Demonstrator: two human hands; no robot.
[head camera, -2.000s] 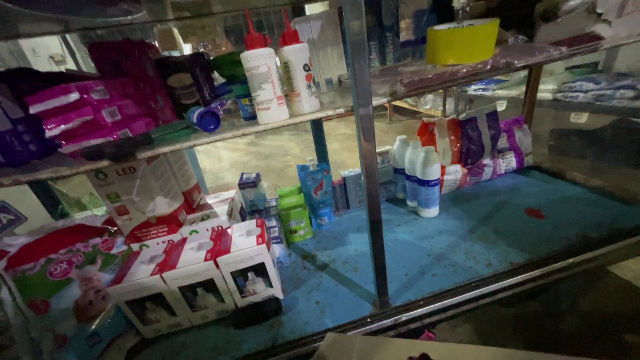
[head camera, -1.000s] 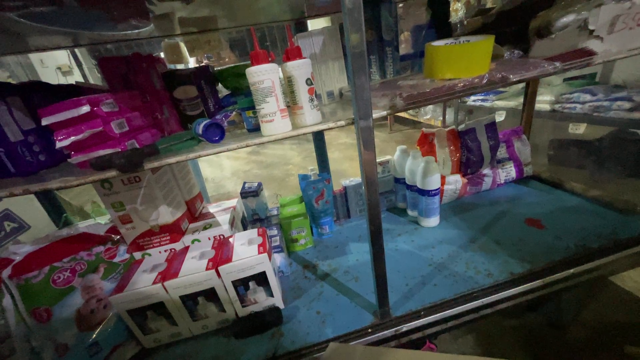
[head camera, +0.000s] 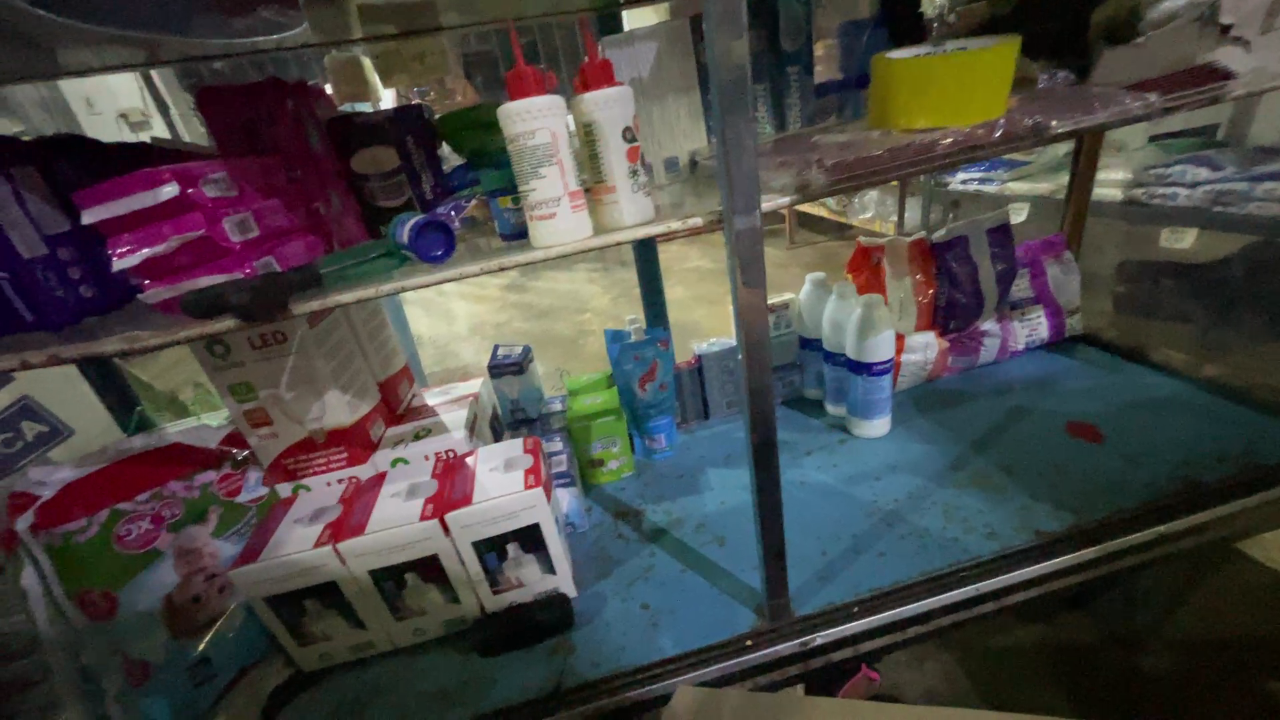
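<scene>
Neither of my hands shows in the head view. On the blue lower shelf of a display case, white-and-red light bulb boxes (head camera: 405, 560) stand at the left. Behind them, toward the middle, are a green packet (head camera: 600, 435) and a blue spouted pouch (head camera: 642, 385). Several white bottles with blue labels (head camera: 870, 370) stand right of the metal upright (head camera: 745, 330). The upper shelf holds two white bottles with red nozzle caps (head camera: 545, 165), pink packages (head camera: 200, 220) and a blue-capped tube (head camera: 425, 238). A roll of yellow tape (head camera: 943, 85) sits farther right on it.
A diaper pack (head camera: 130, 540) leans at the lower left. Colored bags (head camera: 970, 290) stand at the back right of the lower shelf. A metal track (head camera: 960, 590) runs along the front edge. Part of a pale flat panel (head camera: 780, 704) shows at the bottom.
</scene>
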